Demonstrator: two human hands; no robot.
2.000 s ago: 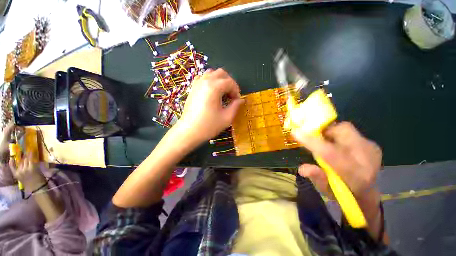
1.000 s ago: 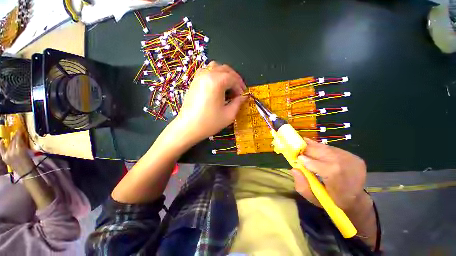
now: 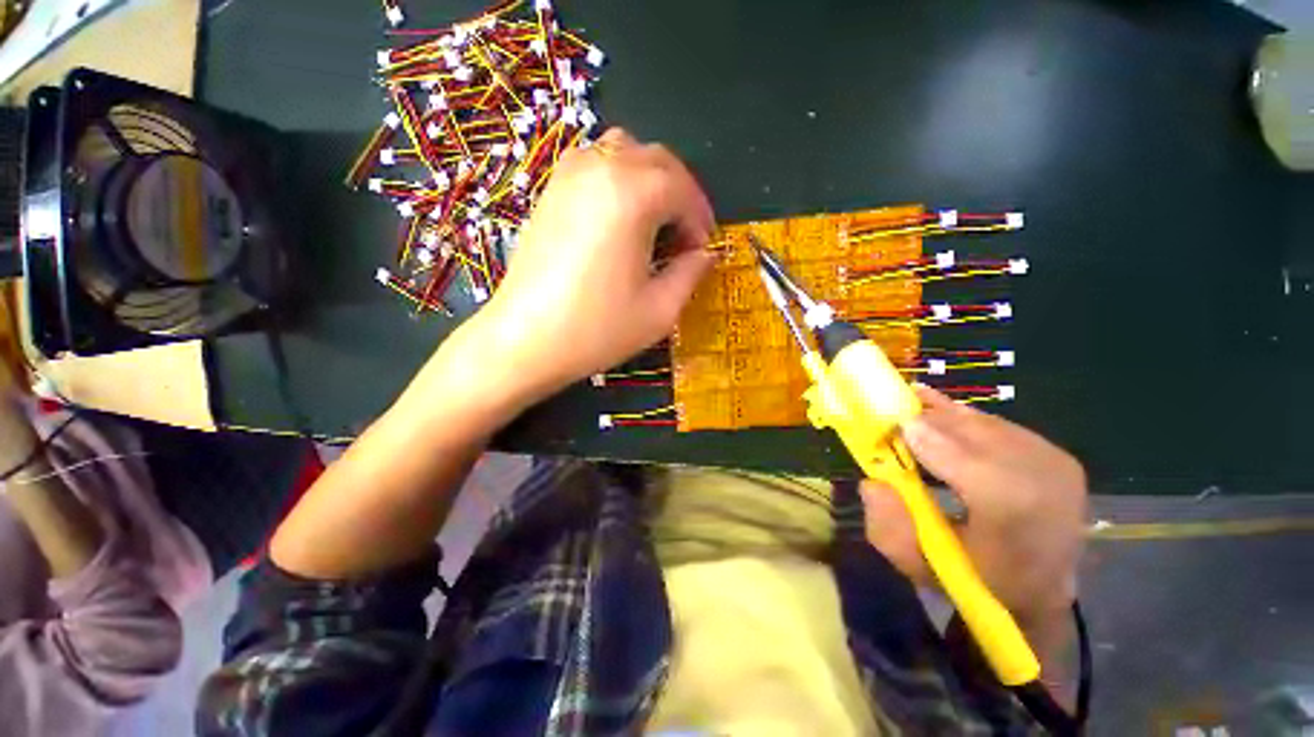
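An orange board panel lies flat on the dark green mat. Several connector leads stick out past its right edge, and some past its lower left edge. My left hand is at the panel's upper left corner, thumb and fingertip pinched together there; what they pinch is too small to tell. My right hand is closed around the yellow soldering iron. Its metal tip is over the upper part of the panel, just right of my left fingertips; contact cannot be told.
A pile of loose leads lies behind and left of my left hand. A black fan stands at the left. A pale round container is at the far right edge. Another person's arm shows at the lower left.
The iron swung from the panel's right side to its upper left corner, then moved slightly right. My left hand stays at that corner. The view has shifted, so the pile and fan sit further left.
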